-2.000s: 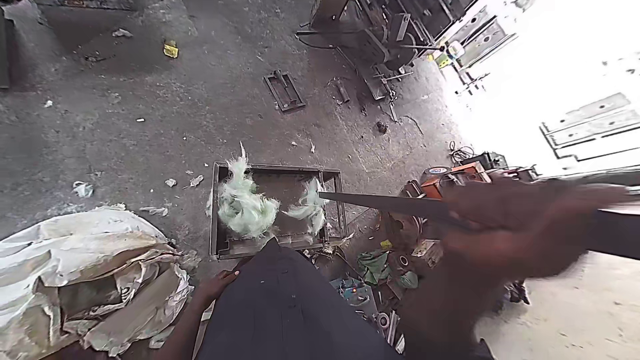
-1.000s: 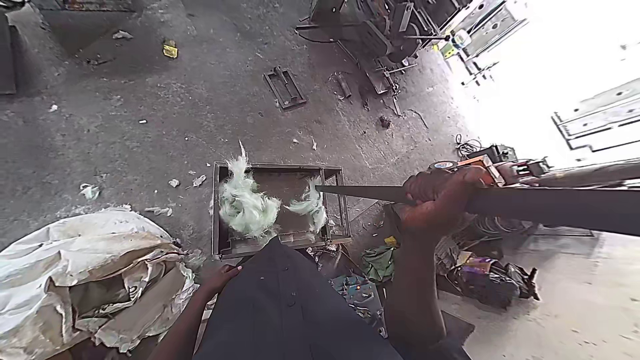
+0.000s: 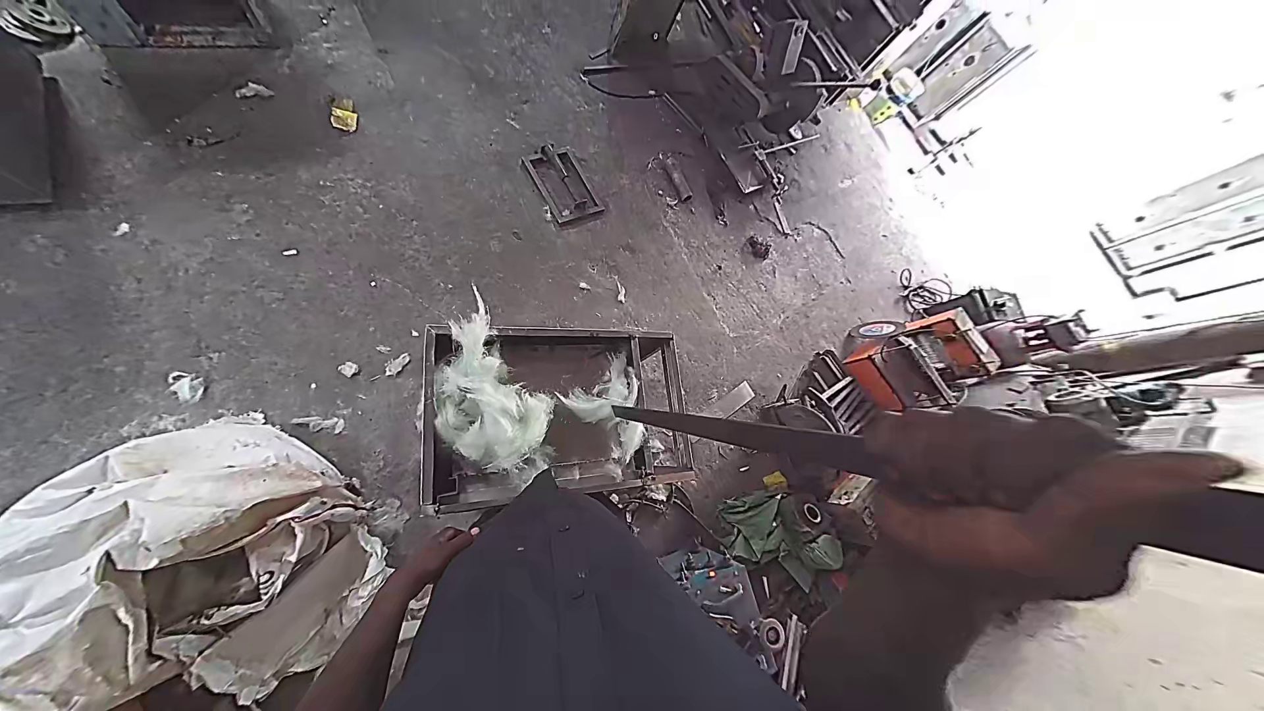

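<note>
My right hand (image 3: 1017, 494) grips a long flat dark bar (image 3: 741, 431), whose narrow far end touches or overlaps the smaller tuft of pale fibre (image 3: 617, 403). That tuft and a larger clump of pale green-white fibre, like glass wool (image 3: 491, 410), lie in a rectangular metal frame with a brown panel inside (image 3: 428, 425). Low beside the frame's near left corner is my left hand (image 3: 441, 553), partly hidden by my dark garment; no object shows in it, and its grip is unclear.
A crumpled white sack (image 3: 178, 513) lies at the left. To the right are an orange machine (image 3: 918, 360), a green cloth (image 3: 780, 533) and scattered parts. A small metal frame (image 3: 563, 185) rests on the concrete floor beyond, near dark metal machinery (image 3: 731, 69).
My right hand moved back toward me with the bar, then forward and right again, blurred and larger now. The fibre clumps and my left hand look about the same.
</note>
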